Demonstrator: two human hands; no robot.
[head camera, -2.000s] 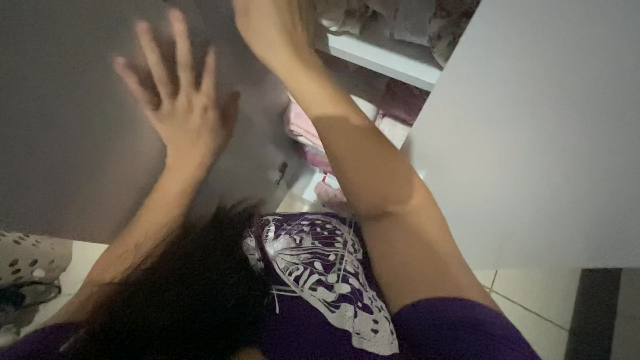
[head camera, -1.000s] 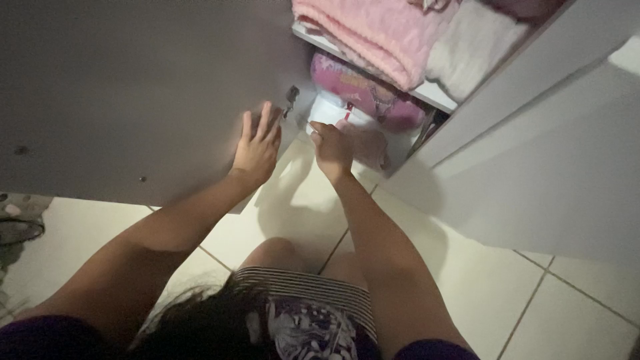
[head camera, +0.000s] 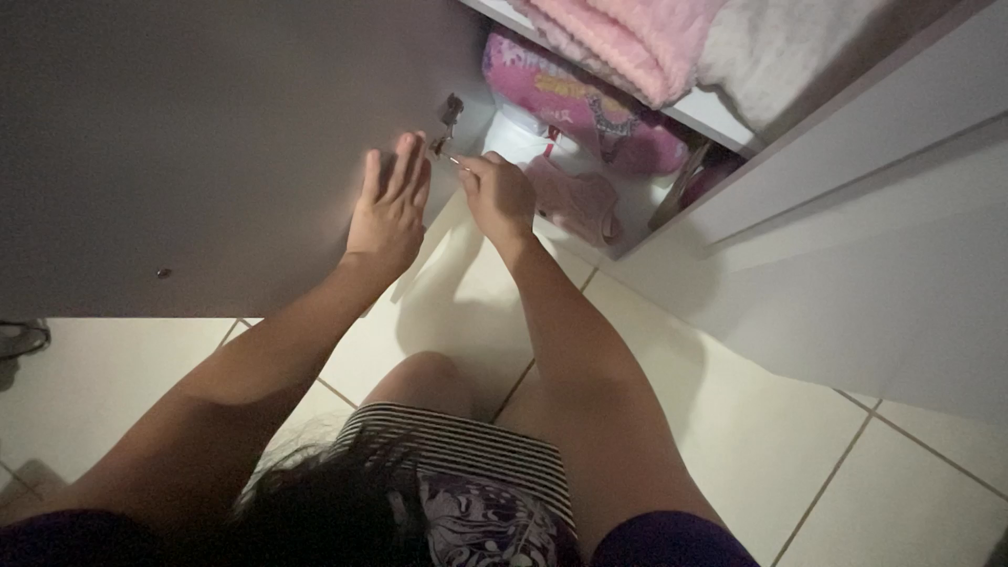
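Note:
A grey cabinet door (head camera: 236, 157) stands at the left, with a metal hinge (head camera: 452, 114) joining it near the cabinet's side panel. My left hand (head camera: 390, 209) lies against the door's inner face beside the hinge, its fingers pointing up and nothing in its grasp. Just right of the hinge, my right hand (head camera: 500, 197) grips a thin metal tool (head camera: 455, 161), perhaps a screwdriver, whose tip reaches the lower end of the hinge. Most of the tool is hidden in the fist. A small screw or fitting (head camera: 164, 273) shows low on the door.
Folded pink fabric (head camera: 630, 39) and white fabric (head camera: 780, 55) rest on a white shelf (head camera: 717, 114). Beneath it lie a pink printed bag or cushion (head camera: 579, 106) and a pink cloth (head camera: 579, 201). Another door or panel (head camera: 850, 260) slants at the right, above the tiled floor (head camera: 756, 441).
Both hands were higher two seconds ago, the left spread on the door; they came down to the lower hinge. Since one second ago, my right hand has closed in on the hinge. The view has shifted.

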